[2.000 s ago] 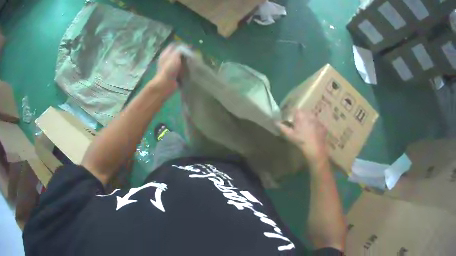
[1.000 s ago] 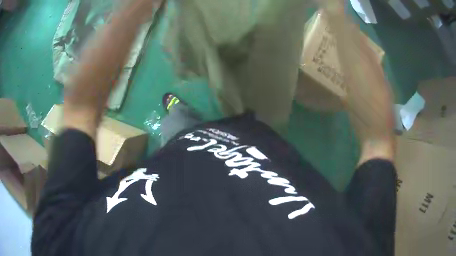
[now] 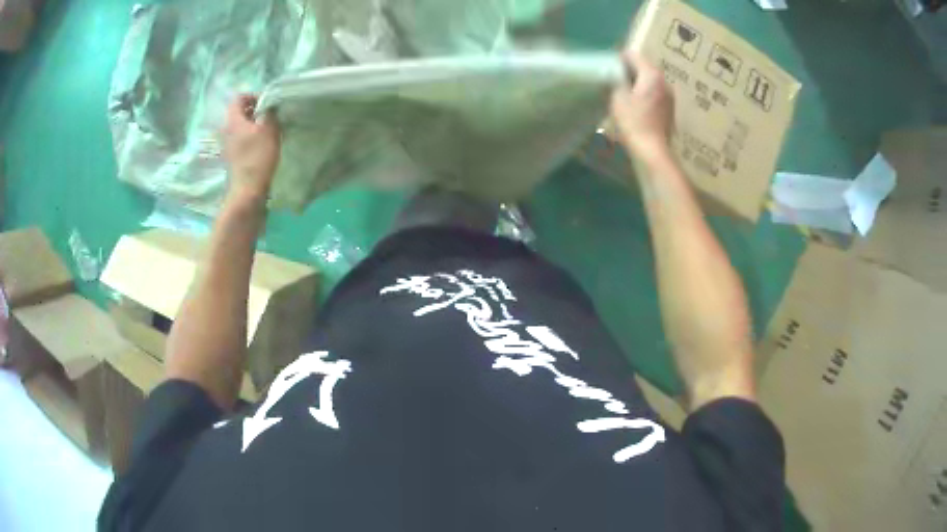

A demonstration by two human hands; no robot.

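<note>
A grey-green woven sack (image 3: 447,125) is stretched between my two hands, its near edge pulled taut and its body hanging down and away, slightly blurred. My left hand (image 3: 252,140) grips its left corner. My right hand (image 3: 644,102) grips its right corner, beside a brown carton (image 3: 716,114) with glass, umbrella and arrow symbols. The carton stands tilted in view on the green floor. Another crinkled woven sack (image 3: 166,114) lies on the floor at the upper left, partly behind the held one.
Open cartons (image 3: 280,301) lie at the lower left. Large cartons marked M11 (image 3: 851,384) are at the lower right, with white paper sheets (image 3: 815,200) by them. Clear plastic scraps (image 3: 334,247) lie on the green floor.
The sack was raised far forward a second ago; now it is lower and spread wide between both hands. My arms have come down and back toward me.
</note>
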